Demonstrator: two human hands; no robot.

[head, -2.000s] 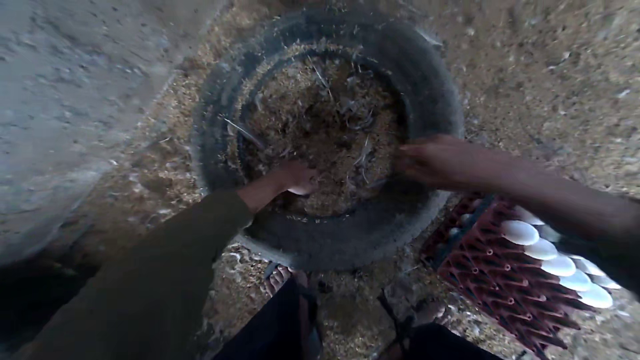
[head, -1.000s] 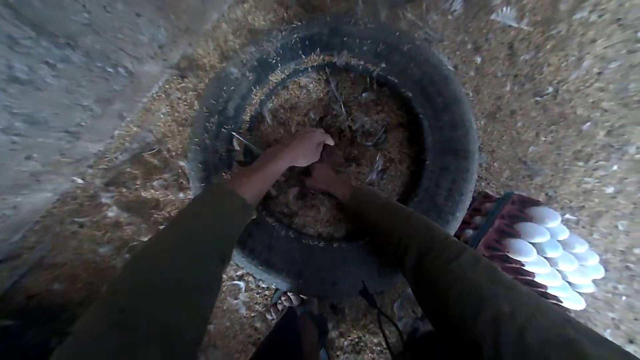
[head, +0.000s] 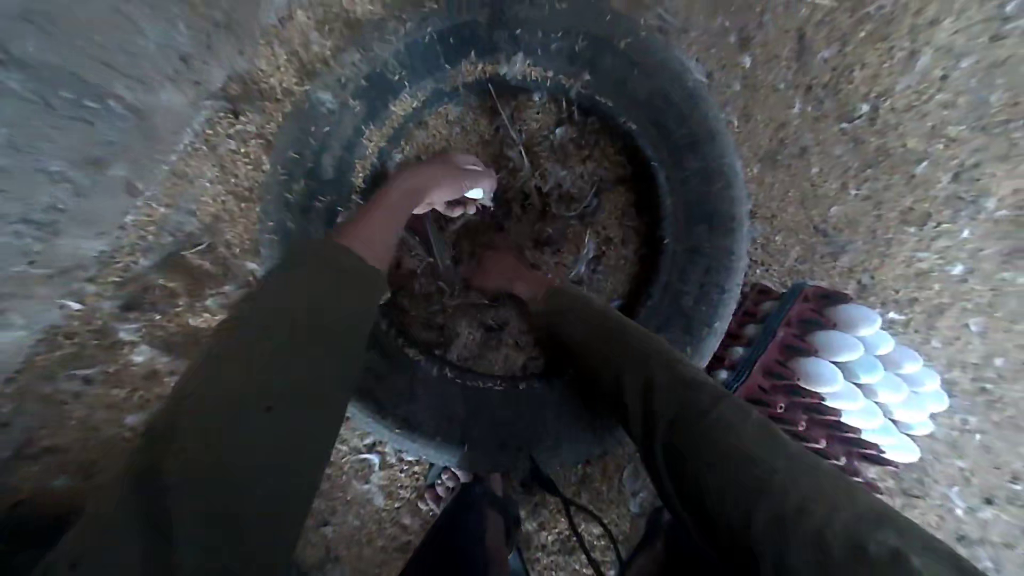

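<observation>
A black rubber tire [head: 696,176] lies flat on the ground, with straw, husks and feathers [head: 496,336] inside its ring. Above the left part of this litter, my left hand [head: 454,186] is closed around something with a small white patch showing between the fingers; it looks like an egg. My right hand [head: 508,272] reaches down into the litter just below and to the right of it. Its fingers are dark and blurred, so whether they hold anything is hidden. Several white eggs [head: 834,346] stand in a dark red egg tray [head: 788,412] right of the tire.
A grey concrete surface [head: 104,104] runs along the left. Husks and feathers litter the ground [head: 840,160] around the tire. A dark strap [head: 768,336] crosses the egg tray. My foot [head: 444,488] and a dark cord [head: 580,520] are below the tire.
Two seconds ago my right hand was at the tire's right side; now it is down in the litter. My left hand has risen from the litter. More eggs show in the tray than two seconds ago.
</observation>
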